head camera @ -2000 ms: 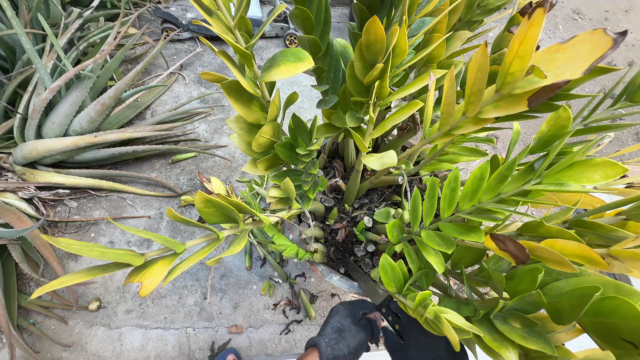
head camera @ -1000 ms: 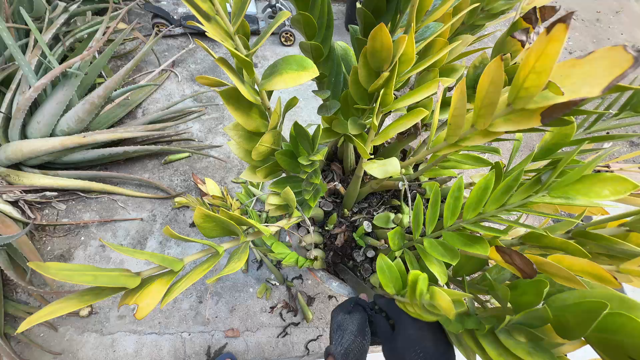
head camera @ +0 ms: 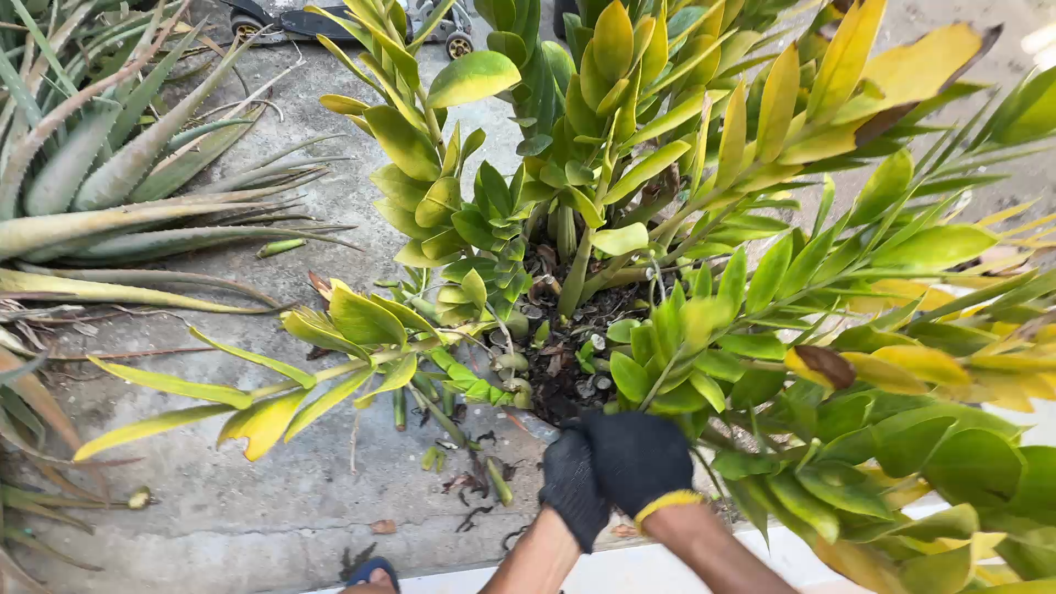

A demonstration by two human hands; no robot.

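Note:
My left hand (head camera: 575, 487) and my right hand (head camera: 639, 462), both in black work gloves, press together at the near edge of the soil. The right glove has a yellow cuff. Whatever they close on is covered by the gloves and cannot be made out. Just beyond them lies dark soil (head camera: 557, 392) with cut stem stubs and dry bits. From it rises a large ZZ plant (head camera: 577, 268) with green and yellow leaflets; one yellowing stem (head camera: 330, 375) leans out low to the left. Right of my hands, glossy leaves (head camera: 676, 388) hang close over the right glove.
Aloe plants (head camera: 91, 173) spread along the left over a concrete floor (head camera: 272, 487). Cut stem pieces (head camera: 499, 481) and debris lie left of my hands. A scooter (head camera: 334, 25) is at the top left. My foot in a blue sandal (head camera: 373, 573) shows at the bottom, beside a white ledge (head camera: 454, 582).
Both hands have moved up toward the soil and now sit closer together. A blade seen between soil and gloves two seconds ago is no longer visible.

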